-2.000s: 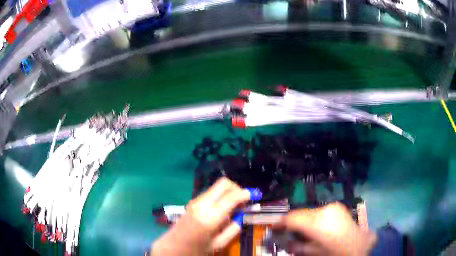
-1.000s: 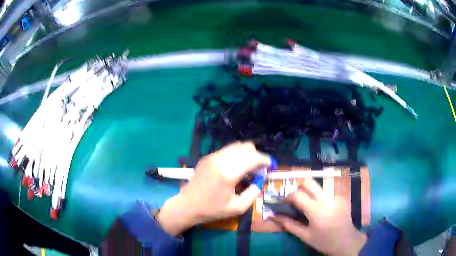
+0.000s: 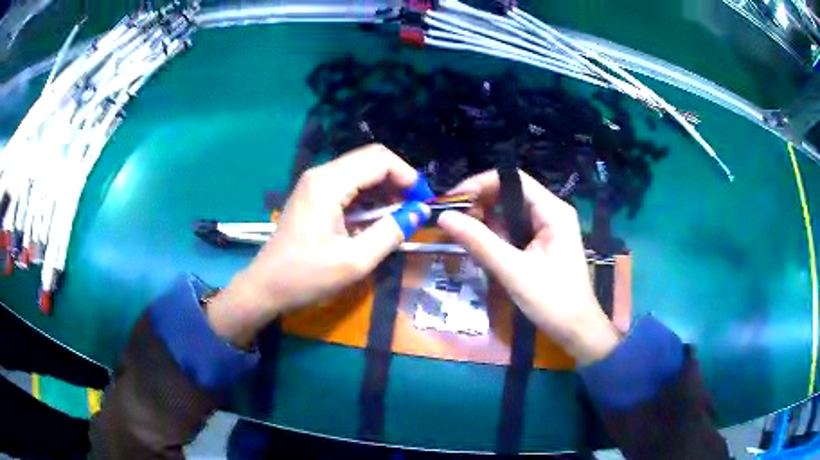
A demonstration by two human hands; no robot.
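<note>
My left hand, with blue bands on thumb and finger, pinches a white cable whose thin coloured wires point right. My right hand has its fingertips on these wires; whether they also hold a housing is hidden. A dark strip shows across the right hand; I cannot tell whether it is a tool. Another white cable leg runs behind the hands, and a black end connector lies at the left. Below the hands, the silver metal fixture sits on the orange board.
A heap of black housings lies behind the board. White cable bundles lie at the left and at the back. Black tape strips cross the board. A yellow line runs at the right.
The view has tilted down. Both hands have lifted off the fixture and come together at the wire ends above the board. The fixture is now uncovered.
</note>
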